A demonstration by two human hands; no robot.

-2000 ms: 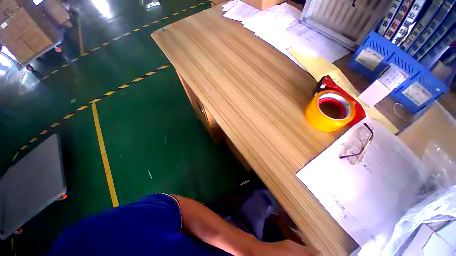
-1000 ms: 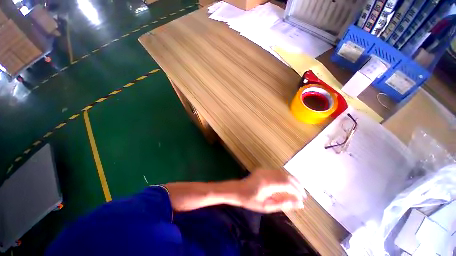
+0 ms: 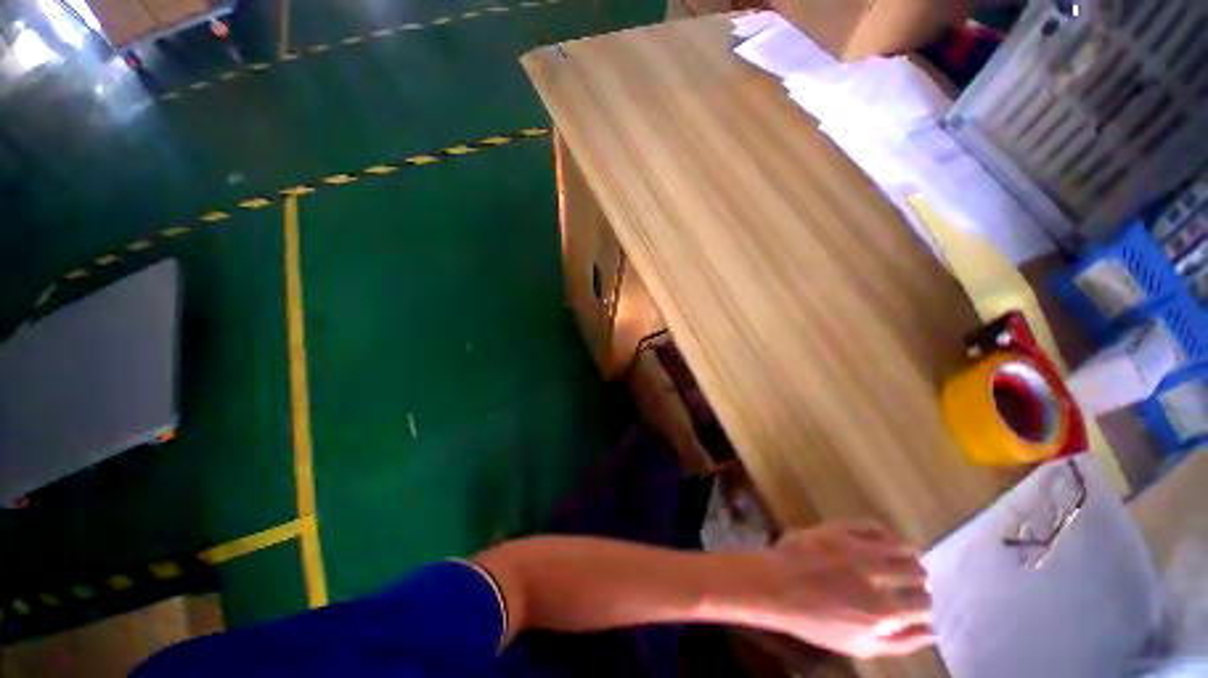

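My left hand (image 3: 855, 589) is at the near edge of the desk (image 3: 782, 291), beside the left edge of a white paper sheet (image 3: 1047, 583). The fingers point right and look slightly bent. The hand is blurred, and I cannot tell whether anything is in or under the fingers. My right hand is not in view. Eyeglasses (image 3: 1049, 519) lie on the paper. A thick yellow tape roll (image 3: 987, 413) with a red dispenser (image 3: 1060, 384) stands just behind the paper.
A small white box (image 3: 1126, 364) stands by a blue bin (image 3: 1126, 278) at the right. Paper sheets (image 3: 888, 119), yellow paper (image 3: 987, 272) and a grey slotted crate (image 3: 1100, 106) are along the back. A grey flat trolley (image 3: 93, 371) and a carton (image 3: 119, 642) are at the left.
The view has swung, so the desk things sit farther right and the bag of white pieces has left the picture. My left hand has come up from the bottom edge to the desk edge.
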